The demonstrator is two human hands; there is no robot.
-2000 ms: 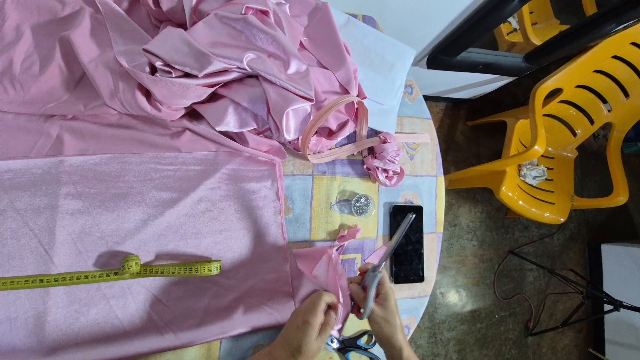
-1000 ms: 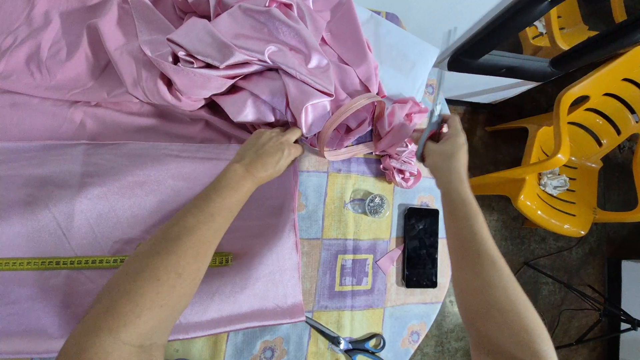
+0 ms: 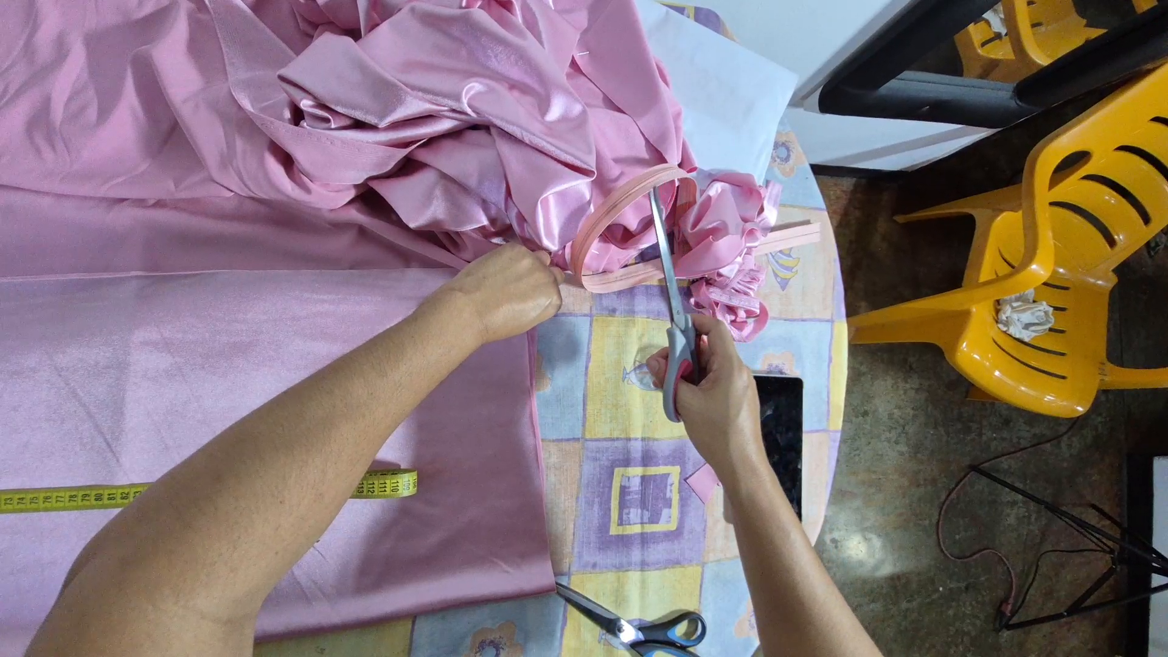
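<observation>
My left hand [image 3: 511, 290] is closed at the edge of the bunched pink satin fabric [image 3: 493, 119], beside one end of a looped pink zipper tape [image 3: 630, 276]; its fingertips are hidden, so what it pinches cannot be told. My right hand [image 3: 716, 383] grips grey-handled scissors [image 3: 673, 283], their blades pointing up across the zipper loop. Right of the blades sits a bundle of pink satin scraps [image 3: 725, 219]. A flat pink fabric panel [image 3: 438, 401] lies under my left forearm, with a yellow measuring tape [image 3: 392, 484] on it.
Black-handled scissors [image 3: 630, 630] lie at the table's near side. A smartphone [image 3: 780, 438] is partly behind my right wrist, beside a small pink scrap [image 3: 702, 482]. White paper [image 3: 721, 91] lies at the far side. A yellow plastic chair [image 3: 1031, 283] stands right of the patterned tablecloth [image 3: 630, 383].
Two seconds ago both hands were at a pink piece near the phone; it now shows no longer in them. Since one second ago, my right hand has moved left, bringing the scissors over the zipper loop.
</observation>
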